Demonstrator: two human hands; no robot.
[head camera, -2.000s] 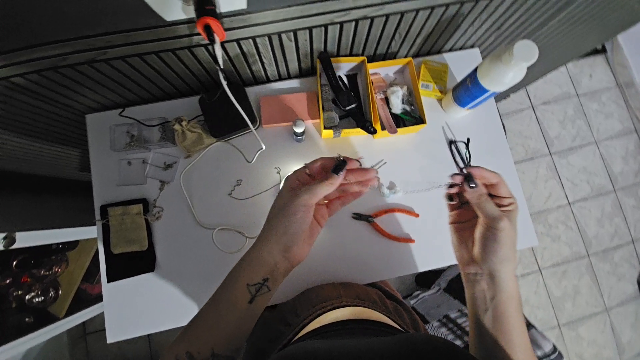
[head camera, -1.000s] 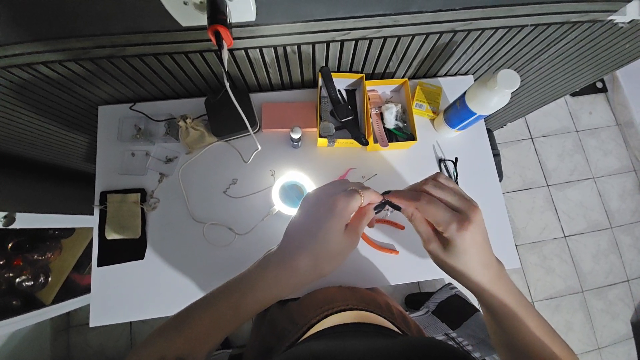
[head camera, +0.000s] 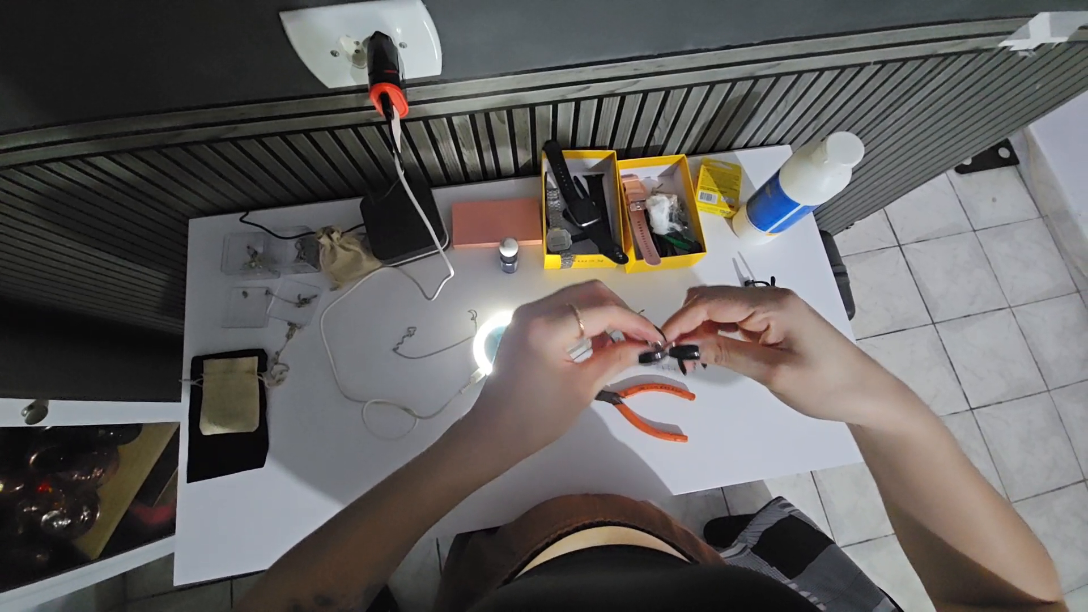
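Note:
My left hand (head camera: 565, 357) and my right hand (head camera: 756, 340) meet fingertip to fingertip over the right half of the white table. Between them they pinch a tiny piece, mostly hidden by the fingers and dark nails; what it is I cannot tell. Orange-handled pliers (head camera: 650, 412) lie just below my left fingertips, their jaws partly covered. Behind my left hand glows a ring light (head camera: 488, 344), half hidden. A thin chain (head camera: 432, 353) lies left of it. Black-handled scissors (head camera: 756, 281) rest behind my right hand, partly covered.
Yellow boxes with watches and straps (head camera: 582, 255), a pink box (head camera: 495, 223), a small bottle (head camera: 508, 255) and a large white bottle (head camera: 799, 189) stand along the back. At left are clear boxes (head camera: 246, 308), a cloth pouch (head camera: 229, 395) on black fabric, and a white cable (head camera: 327, 348).
Two seconds ago my hands were apart, with the scissors in my right hand. The scissors now lie on the table and both hands have come together at the fingertips.

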